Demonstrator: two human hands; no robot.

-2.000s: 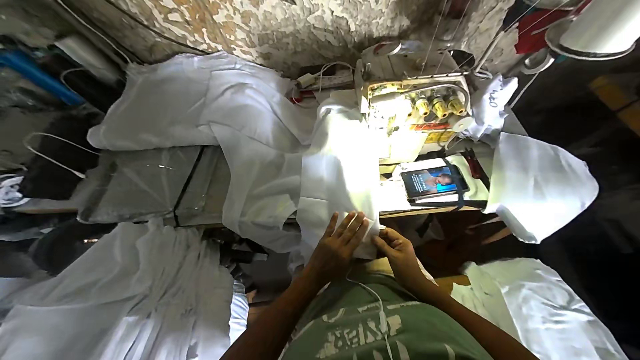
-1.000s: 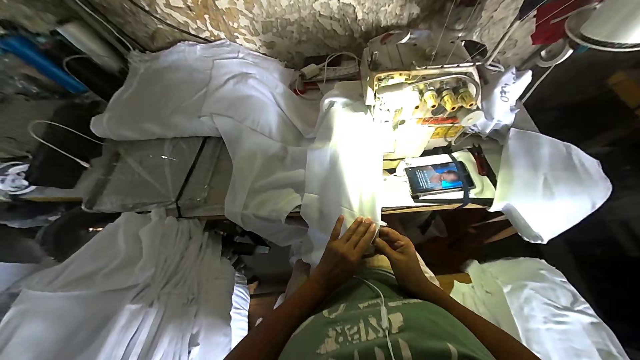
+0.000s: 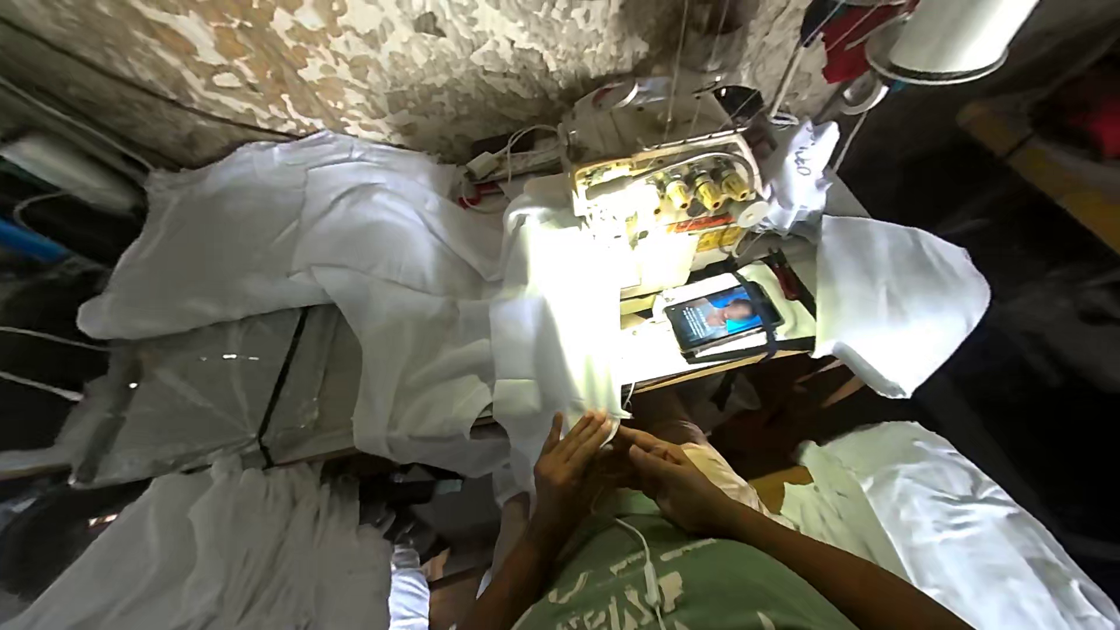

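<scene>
White fabric [image 3: 551, 324] lies across the table and hangs over its front edge, brightly lit beside an overlock sewing machine [image 3: 665, 192]. My left hand [image 3: 573, 464] rests with its fingers on the fabric's near edge. Close by on the right, my right hand [image 3: 669, 477] has its fingertips at the same edge, seemingly pinching it; the contact is partly hidden. Right of the lit cloth, a phone [image 3: 722, 317] with a lit screen lies on the machine table, a dark strap around it.
More white cloth [image 3: 219, 236] covers the table's back left, above a plastic-wrapped panel [image 3: 219, 376]. Piles of white fabric stand at lower left [image 3: 210, 551] and lower right [image 3: 954, 516]. A white piece [image 3: 901, 297] hangs off the table's right end. A lamp [image 3: 954, 39] hangs upper right.
Both hands stay at the near edge of the cloth. The fingers of my right hand have shifted slightly and look more extended toward my left hand.
</scene>
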